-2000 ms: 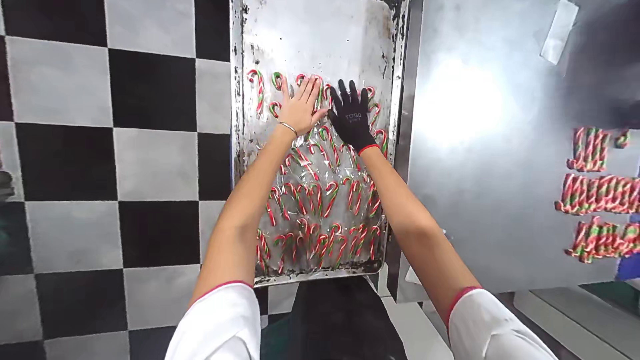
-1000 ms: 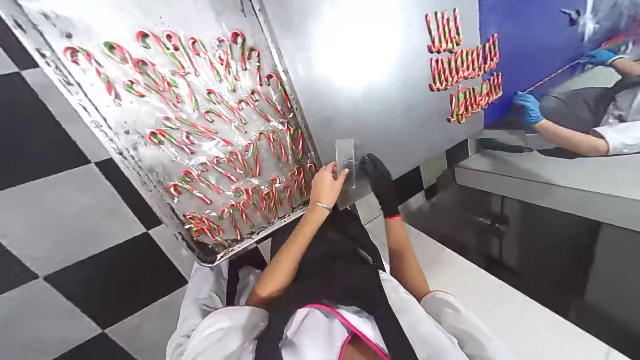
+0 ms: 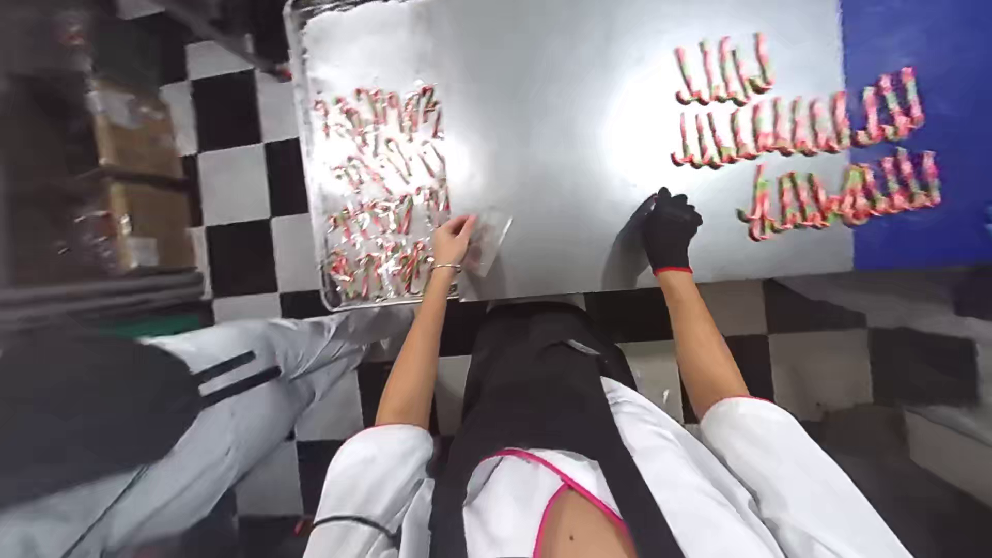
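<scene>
My bare left hand (image 3: 453,242) pinches a clear plastic bag (image 3: 491,242) over the near left part of the metal table, beside the tray's right edge. My right hand (image 3: 670,229), in a black glove, is over the table with its fingers curled; whether anything small is inside them cannot be told. Beyond and right of it lie rows of red, green and white candy canes (image 3: 798,128) with no visible wrapping. At the left, wrapped candy canes (image 3: 387,159) lie in rows on a metal baking tray (image 3: 364,39).
The metal table (image 3: 542,101) meets a blue surface (image 3: 953,70) at the right. A co-worker in pale trousers (image 3: 263,387) stands close at my left. Cardboard boxes (image 3: 147,147) are at the far left, past the checkered floor (image 3: 232,186).
Two seconds ago both hands were flat over the tray's candy canes; a second ago they were together at a clear bag. My right hand has since moved right, away from it. The view has swung strongly.
</scene>
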